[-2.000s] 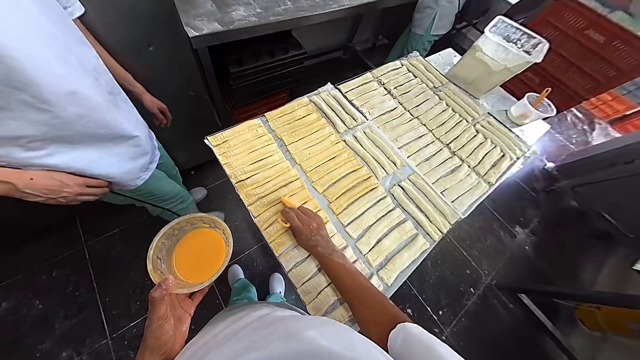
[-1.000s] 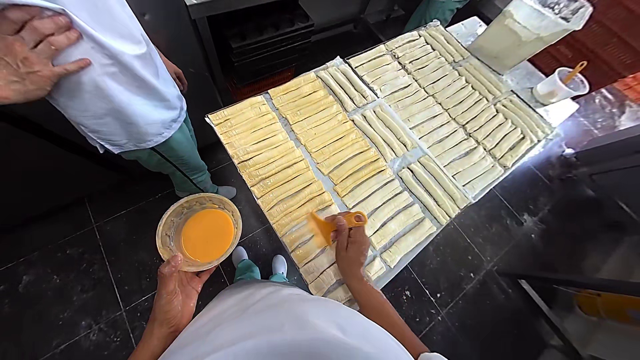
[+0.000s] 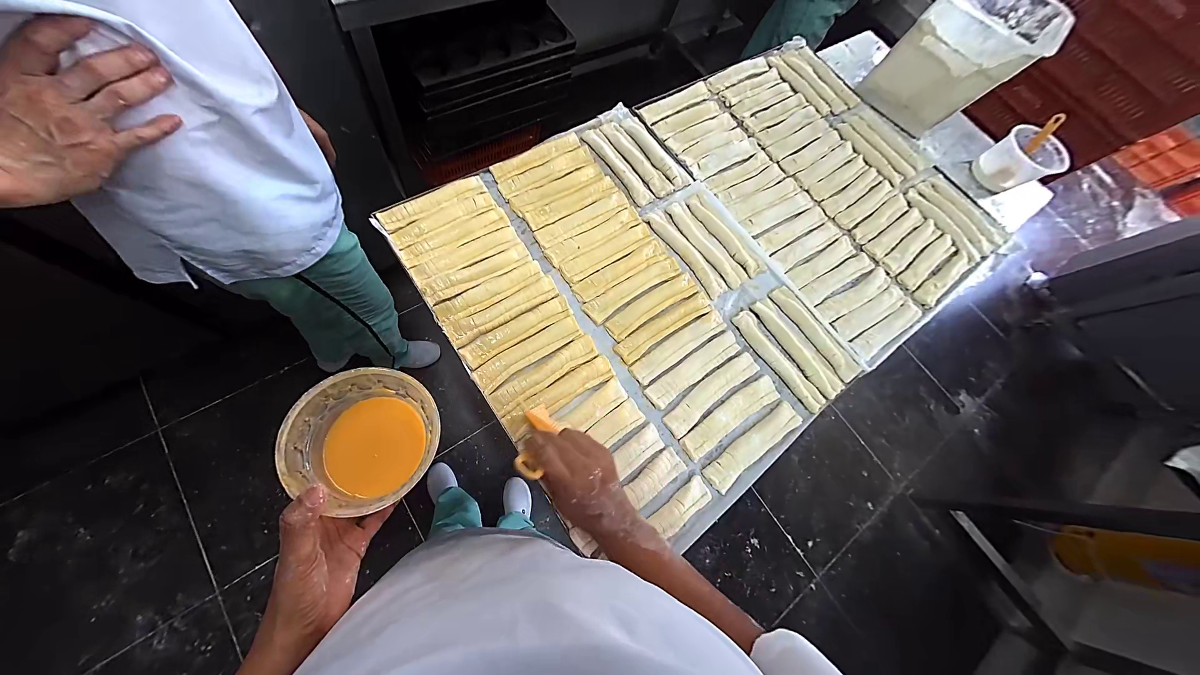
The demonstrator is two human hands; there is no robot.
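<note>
My left hand (image 3: 323, 553) holds a round plastic bowl (image 3: 295, 441) by its near side, with orange-yellow liquid (image 3: 375, 447) in it. In my right hand (image 3: 583, 473) is a pastry brush (image 3: 531, 461), an orange loop of its handle showing below the fingers. Its tip touches dough strips near the left edge of a lined tray (image 3: 600, 330). The strips (image 3: 469, 272) lie in rows. Many on the left look yellow and glossy; those nearest me and on the right-hand tray (image 3: 750, 211) are pale.
A co-worker in a white top (image 3: 234, 141) stands at the left, and another person's hand (image 3: 84, 112) is at upper left. Behind the trays stand a large floury container (image 3: 947, 70) and a white tub (image 3: 1012, 159) with an orange-handled tool. Red crates (image 3: 1106, 75) are at upper right.
Between the last earlier frame and now, my right hand has moved with the brush to the left edge of the tray. The bowl stays in my left hand.
</note>
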